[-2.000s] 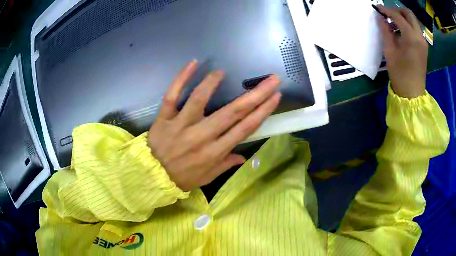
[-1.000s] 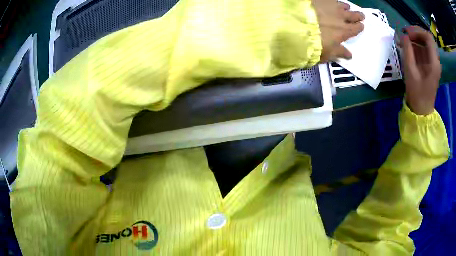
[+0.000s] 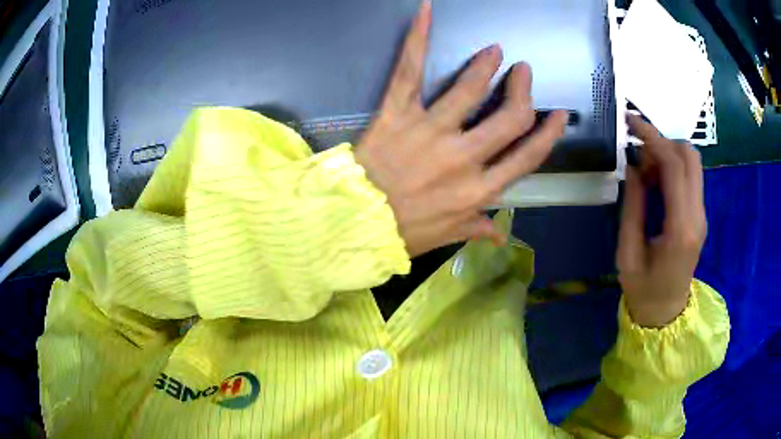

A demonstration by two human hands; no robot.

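The dark grey laptop bottom cover (image 3: pixel 257 60) lies on a white sheet (image 3: pixel 565 190) in front of me. My left hand (image 3: pixel 450 150) is on its front right part, palm down with fingers spread. One fingertip is beside a black short rubber foot (image 3: pixel 572 117) in the right recess. The left foot recess (image 3: pixel 148 154) shows as an oval outline. My right hand (image 3: pixel 664 206) is just off the cover's right front corner, fingers bent; a dark spot shows near its fingertips, but I cannot tell whether it holds anything.
A white sheet (image 3: pixel 659 73) lies over a slotted white carrier sheet (image 3: pixel 706 120) right of the cover. A second bottom cover (image 3: pixel 30 129) lies at the left. Black strips with yellow parts are at the upper right, and blue material is at the right.
My left hand has come back from the white sheet at the right onto the cover. My right hand has moved down and left to the cover's corner. The cover sits slightly further right in view.
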